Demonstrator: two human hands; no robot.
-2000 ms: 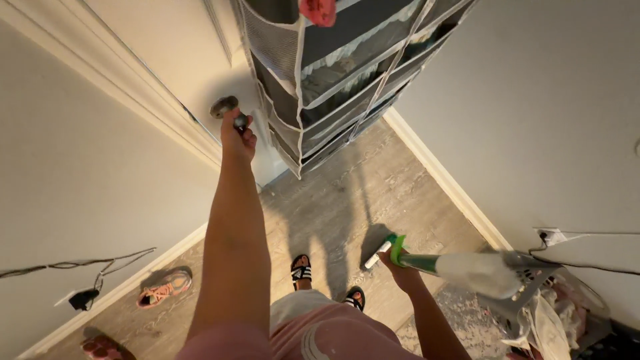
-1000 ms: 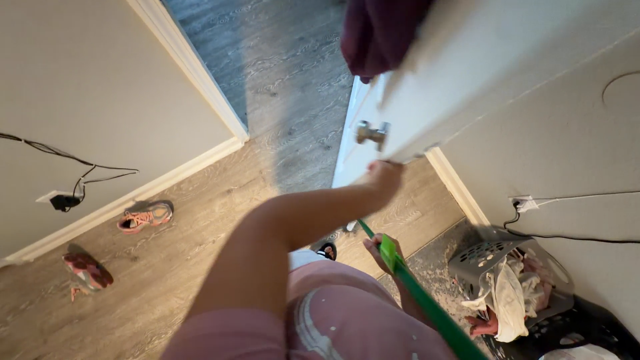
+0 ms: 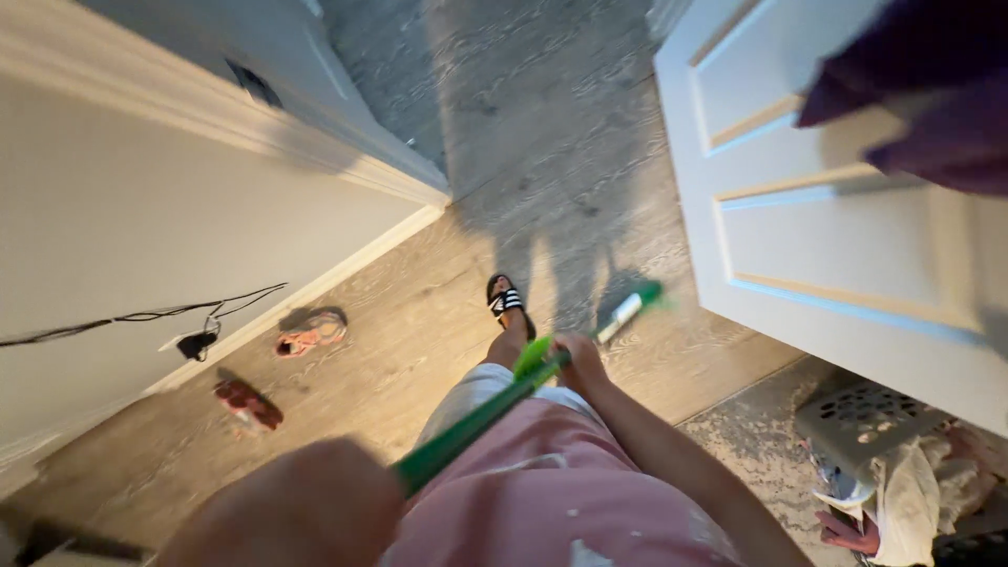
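A green broom handle (image 3: 472, 433) slants across the pink shirt. My right hand (image 3: 581, 361) grips its lower part, beside a bright green fitting (image 3: 532, 357). Beyond that hand, the blurred broom head (image 3: 630, 313), white and green, is low over the wood floor near the open door. Large and blurred at the bottom left, my left hand (image 3: 339, 488) appears closed around the near part of the handle; its fingers are not distinct. My foot in a black slide sandal with white stripes (image 3: 505, 302) stands left of the broom head.
The panelled white door (image 3: 835, 260) stands open at right, with dark purple cloth (image 3: 906, 87) over it. Left are a wall corner, cables with a black plug (image 3: 197, 343), a pink shoe (image 3: 313, 334) and a red shoe (image 3: 248, 403). A laundry basket (image 3: 866, 421) with clothes is lower right.
The door has swung open, showing more floor beyond the doorway. My left hand, on the door's knob two seconds ago, has moved off the door to the broom handle. My right hand still holds the broom.
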